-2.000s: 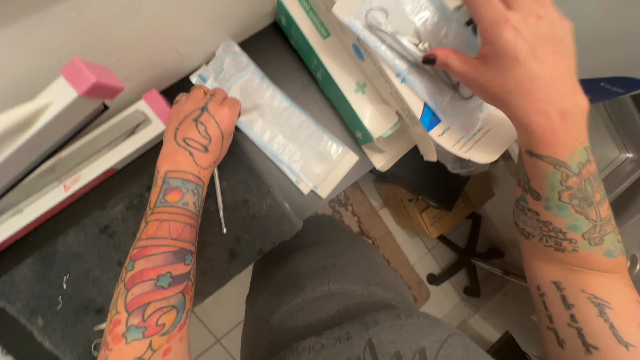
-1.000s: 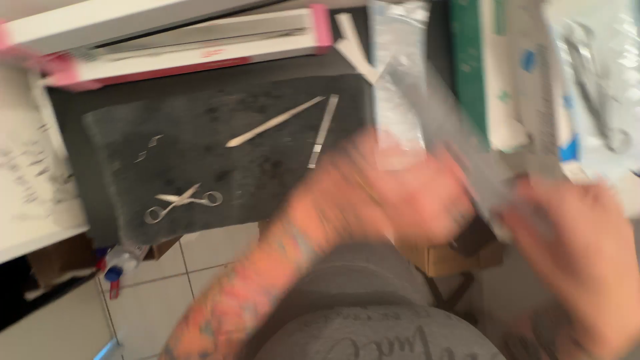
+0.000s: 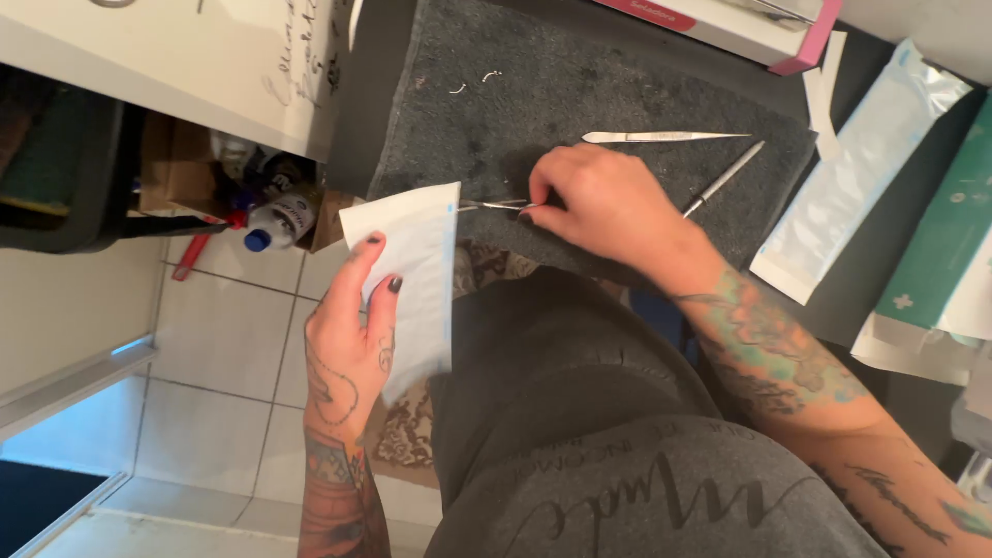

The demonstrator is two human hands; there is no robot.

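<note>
My left hand (image 3: 353, 333) holds a white and pale-blue sterilization pouch (image 3: 422, 287) between thumb and fingers, at the near left edge of a dark grey towel (image 3: 496, 132). On the towel, the fingertips of my right hand (image 3: 601, 198) pinch metal scissors (image 3: 492, 205); the far ends point toward the pouch's edge, and the handles are mostly hidden by the hand. Metal tweezers (image 3: 659, 137) lie just beyond my right hand. A slim metal instrument (image 3: 725, 177) lies at its right. Two small curved metal pieces (image 3: 474, 82) rest near the towel's far left.
Another pouch (image 3: 860, 170) and white paper strips (image 3: 825, 97) lie on the right, beside a green and white box (image 3: 942, 225). A white and pink box (image 3: 728, 27) stands at the back. Left and below are a white surface with handwriting, a plastic bottle (image 3: 287, 217) and a black bin (image 3: 93, 178).
The view has swung left. My left hand now holds a pouch clear of the others, and my right hand has come from the boxes to the scissors, which lay on the towel a second ago.
</note>
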